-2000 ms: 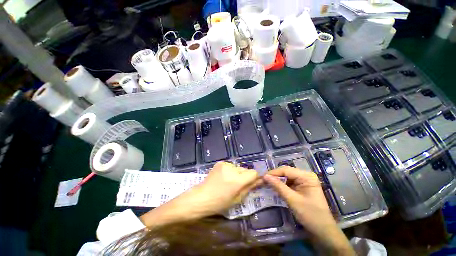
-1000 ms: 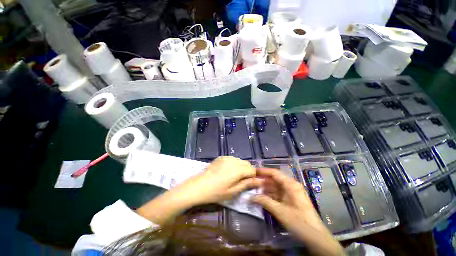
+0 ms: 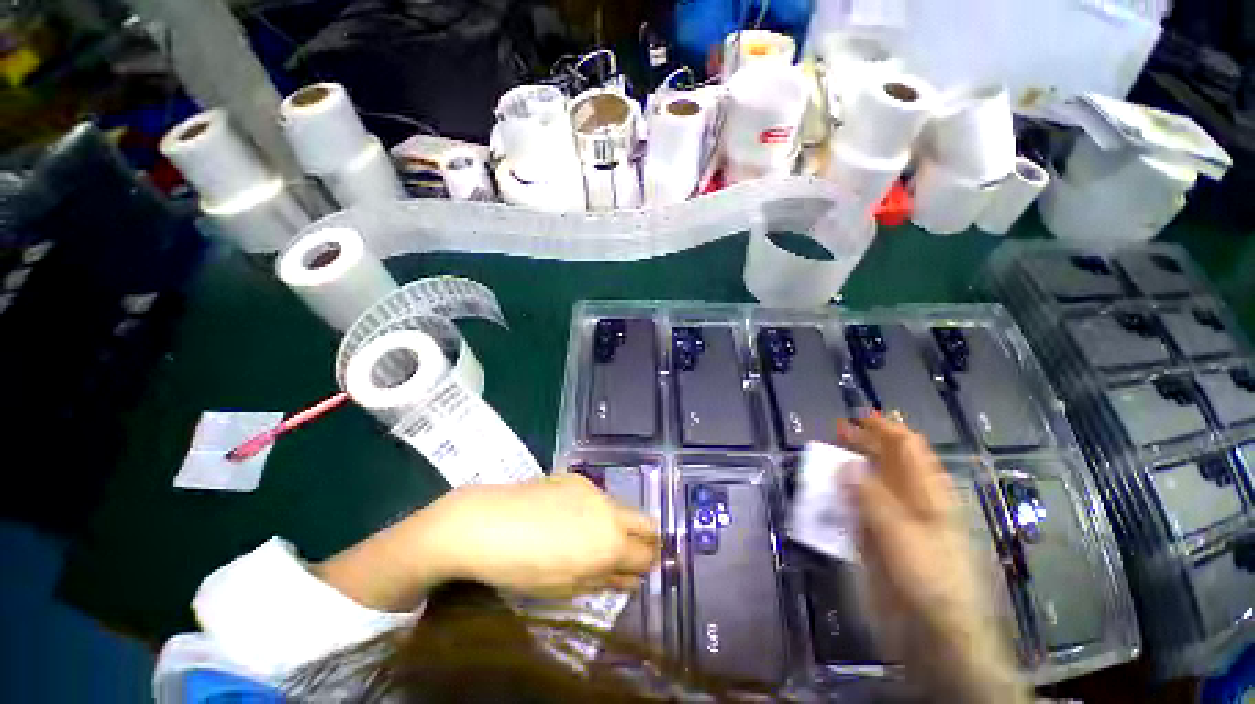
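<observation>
My left hand is curled over the label strip, whose end shows below the hand over the tray's lower left. The strip runs back to the label roll. My right hand, blurred, holds a white label at its left side, over the lower row of the clear blister tray. Dark phones with camera lenses lie in the pockets, such as this phone. My right hand hides part of the lower row.
Stacked filled trays stand at the right. Spare label rolls crowd the back; more rolls stand at the left. Empty backing liner curves behind the tray. A red pen lies on a paper slip at the left.
My hands have parted. My right hand has moved right, away from the strip, with a white label. The whole view has shifted, so the bench things appear further right.
</observation>
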